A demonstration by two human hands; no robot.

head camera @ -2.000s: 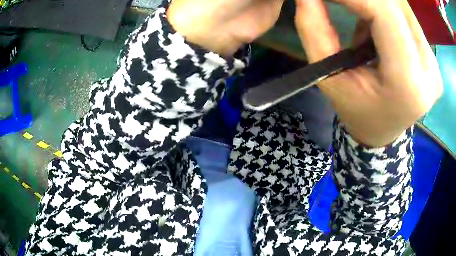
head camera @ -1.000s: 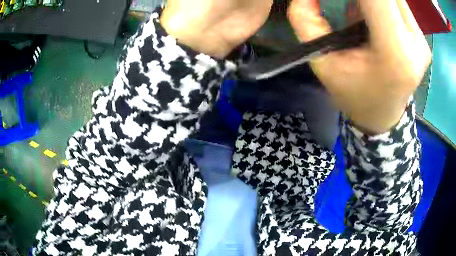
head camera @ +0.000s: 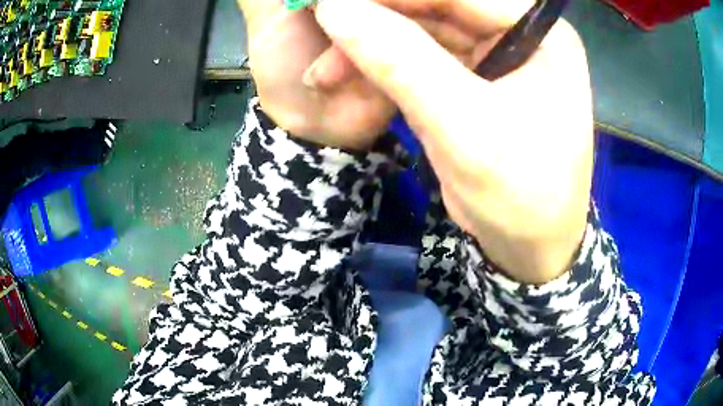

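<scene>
My left hand (head camera: 317,87) is at the top centre, cut off by the top edge. Its fingers are bent around a small green piece (head camera: 301,4), apparently a circuit board edge, of which only a sliver shows. My right hand (head camera: 483,127) is beside it, with thumb and fingers touching the left hand's fingers. The dark tweezers (head camera: 519,44) lie back in my right hand between thumb and palm; their tips are not in view. Most of the board is hidden or out of the picture.
Rows of green-and-yellow boards (head camera: 59,47) lie on a dark mat (head camera: 158,71) at upper left. A red block (head camera: 658,9) is on the bench at upper right. A blue stool (head camera: 59,214) stands on the green floor at left. A blue bin-like surface (head camera: 642,222) is at right.
My right hand has moved left and now meets my left hand. The tweezers have swung up, away from my lap. A green piece now shows at the fingers, and the stock boards show more.
</scene>
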